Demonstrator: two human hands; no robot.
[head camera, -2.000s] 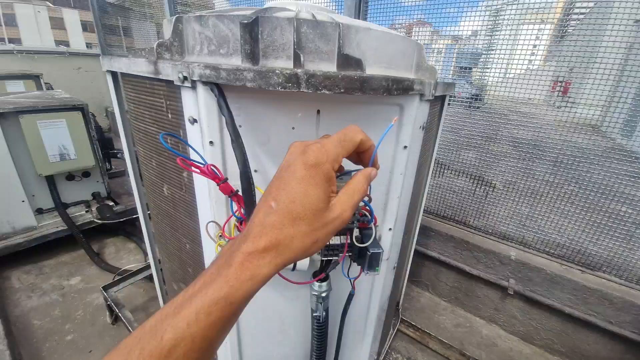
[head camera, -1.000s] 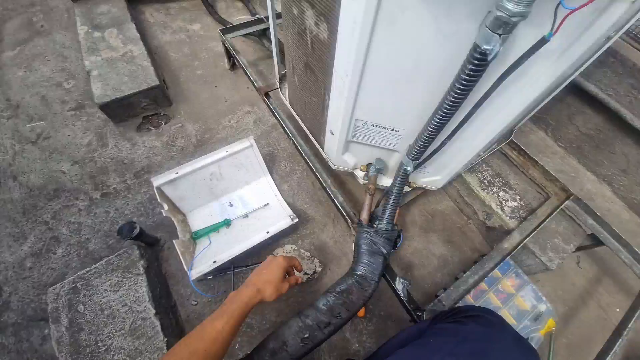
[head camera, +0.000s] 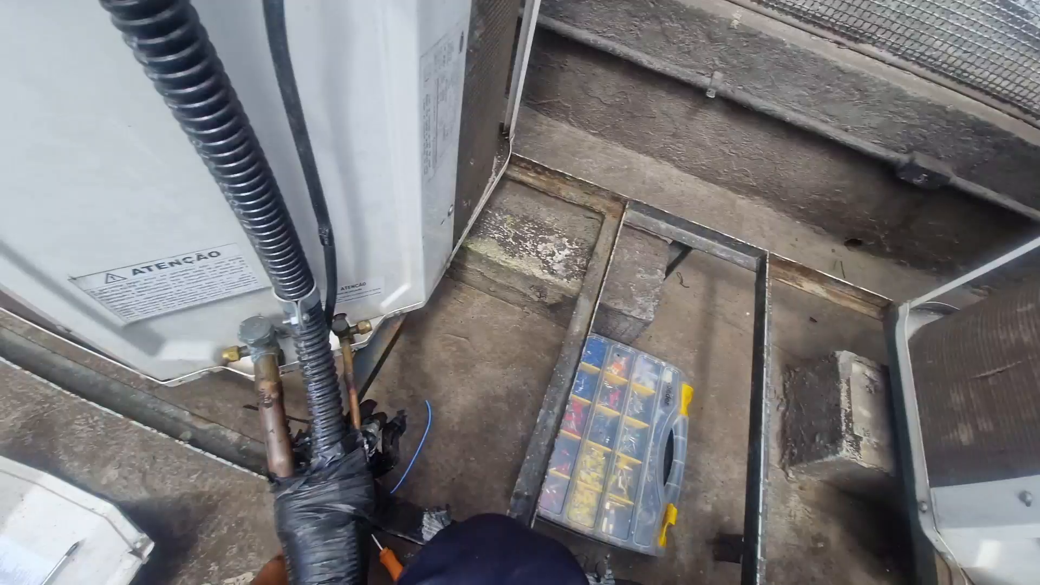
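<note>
A small part of my left hand (head camera: 270, 574) shows at the bottom edge, left of the black-taped pipe bundle (head camera: 321, 520); its fingers are hidden. My right hand is out of view. Just right of the bundle lies a screwdriver with an orange handle (head camera: 391, 561). A piece of blue wire (head camera: 422, 445) curves over the floor. On the right, a clear organizer case with yellow latches (head camera: 617, 443) holds small coloured parts in compartments. At the lower left is a white metal cover (head camera: 73, 508), with a thin metal shaft on it.
The white condenser unit (head camera: 357, 162) stands at upper left, with a black corrugated conduit (head camera: 219, 146) and copper pipes (head camera: 272, 414) by its base. A steel frame (head camera: 569, 390) crosses the floor. Concrete blocks (head camera: 865, 414) and another unit (head camera: 975, 382) are right. My dark-clad knee (head camera: 491, 556) is at the bottom.
The view has swung down and right. My left hand was at the unit's wiring, then low by a greyish lump near the white cover; now it is almost out of view.
</note>
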